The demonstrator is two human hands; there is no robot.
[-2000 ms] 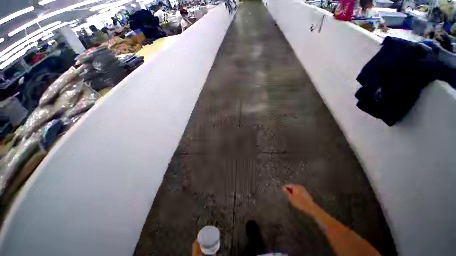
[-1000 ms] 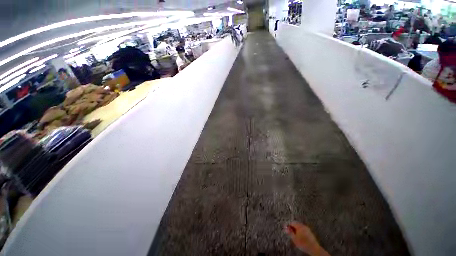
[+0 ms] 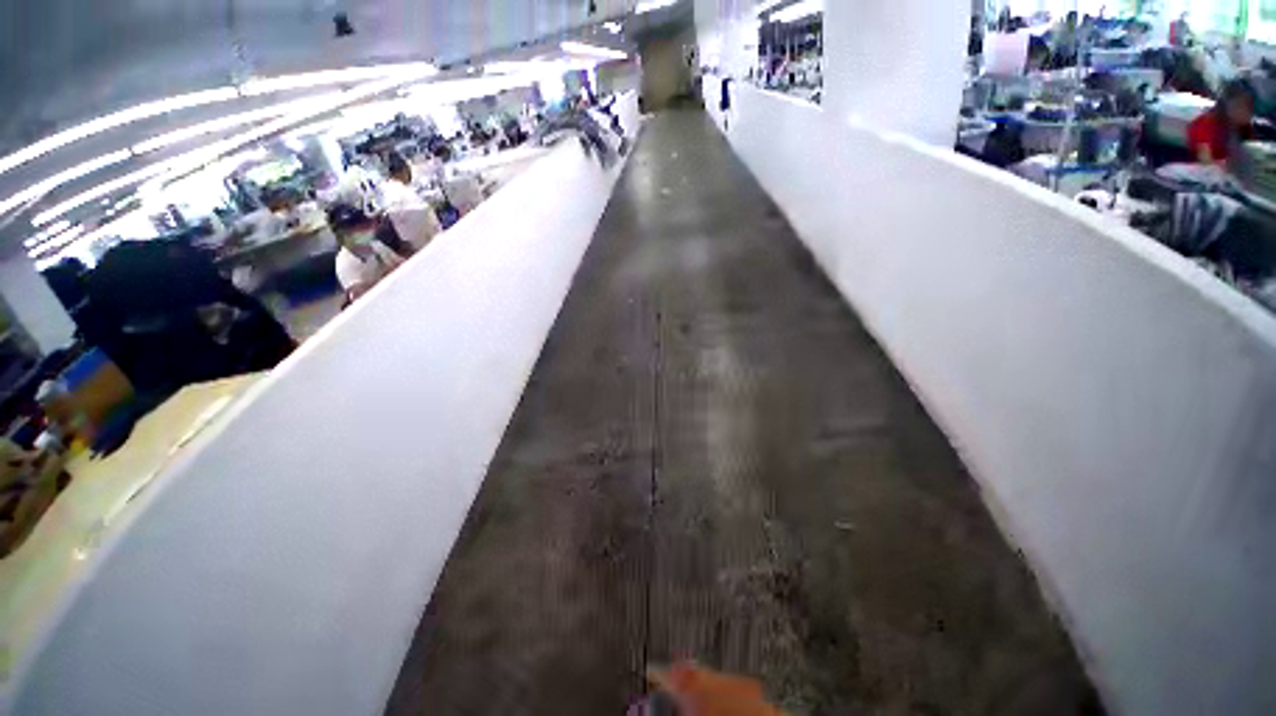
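Note:
My right hand [image 3: 711, 690] shows at the bottom edge, blurred and cut off by the frame. A small greyish patch lies at its left side, too unclear to name. I cannot tell whether the hand holds anything. My left hand is not in view. In front of me runs a long grey-brown floor aisle [image 3: 672, 378], with a dark seam line along its middle.
Low white walls stand on the left [image 3: 371, 448] and right [image 3: 1008, 350]. Beyond the left wall are a dark heap [image 3: 168, 315], a pale yellow surface [image 3: 154, 455] and seated people. Beyond the right wall are a person in red [image 3: 1210, 133] and work tables.
I have moved forward along the aisle. My right hand has shifted left and lower in view. The left hand with a white cup and the dark cloth on the right wall have left the picture.

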